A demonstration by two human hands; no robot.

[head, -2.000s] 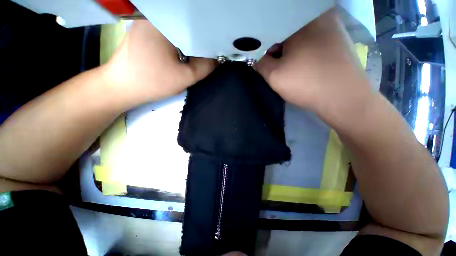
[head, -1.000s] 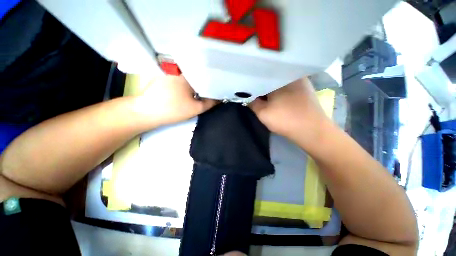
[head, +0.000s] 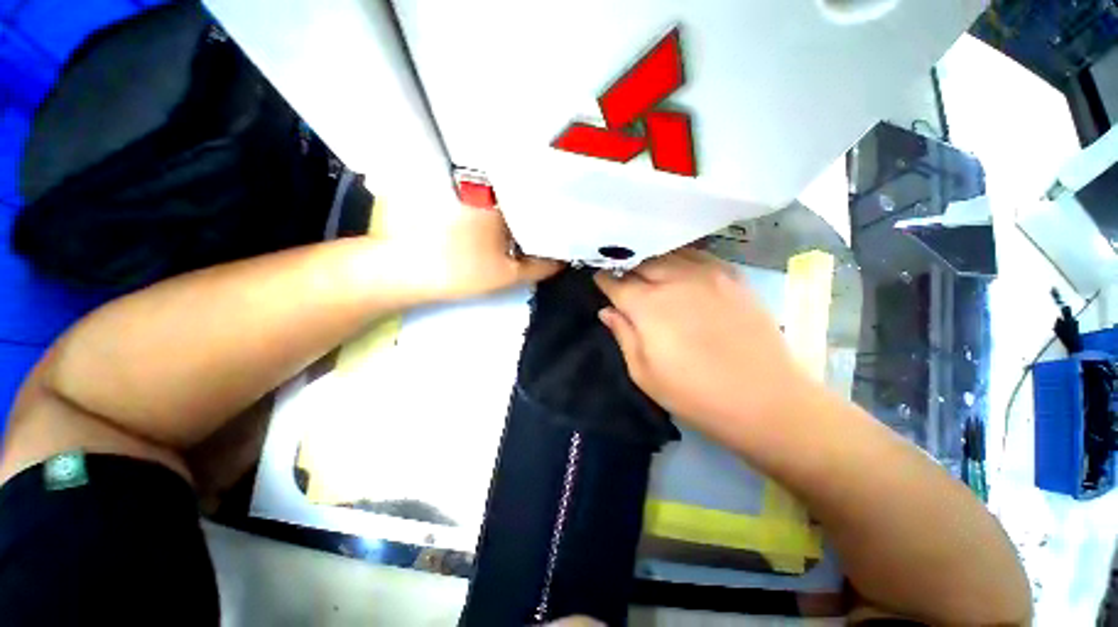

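Note:
The black zipper gusset panel (head: 527, 527) lies lengthwise on the pale feed plate (head: 405, 416), its silvery zip line towards me. A small black fabric piece (head: 576, 355) lies over its far end, under the white sewing machine head (head: 589, 196). My left hand (head: 472, 257) is at the left of the fabric's far end, its fingertips partly hidden by the head. My right hand (head: 693, 337) lies on the right edge of the small piece, fingers bent over it. The needle area is hidden.
Yellow tape (head: 723, 527) frames the plate. A heap of black work pieces (head: 135, 147) sits by blue crates (head: 31, 325) at the left. A small blue box (head: 1073, 429) with dark items stands at the far right. A green-handled tool (head: 975, 459) lies nearer on the right.
The view has shifted, showing more of the machine head and the left heap. My right hand has come over the small piece's right edge, its fingers now visible. My left hand stays beside the far end.

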